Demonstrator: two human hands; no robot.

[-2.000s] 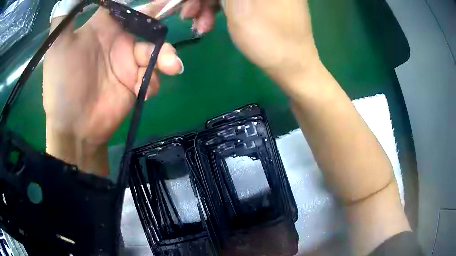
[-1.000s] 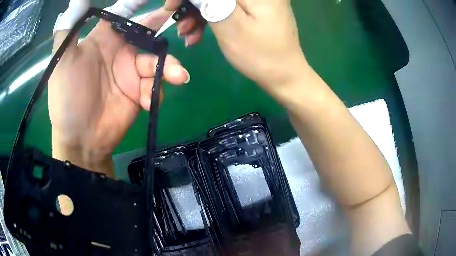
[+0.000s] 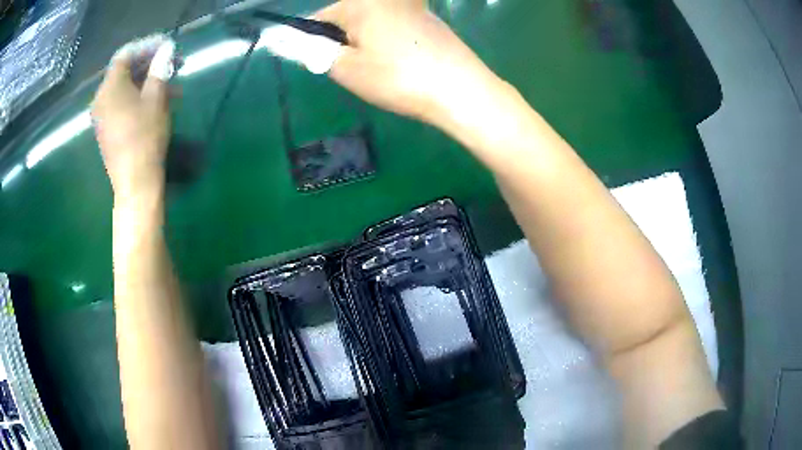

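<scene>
My left hand (image 3: 132,110), with white finger cots, is at the upper left, blurred; whether it holds anything is unclear. My right hand (image 3: 378,53) is at the top centre, around the dark handle of a trimming knife (image 3: 303,25); its blade cannot be made out. A black phone middle frame (image 3: 334,163) lies on the green mat below my right hand, its plate towards me and its thin rails running up to the white-cotted fingers. Another dark, blurred shape (image 3: 185,163) with a thin edge shows beside my left wrist, probably another frame.
Two stacks of black frames (image 3: 431,237) stand side by side on a white foam sheet (image 3: 659,220) at the lower centre. Crinkled clear plastic (image 3: 40,53) is at the upper left. Layered white-grey edges (image 3: 19,369) are at the far left. A grey panel (image 3: 765,220) is at the right.
The large frame held close at the left has left that spot. My left hand has moved away from the blade, and frames now show on the mat between the hands. My right hand has shifted left.
</scene>
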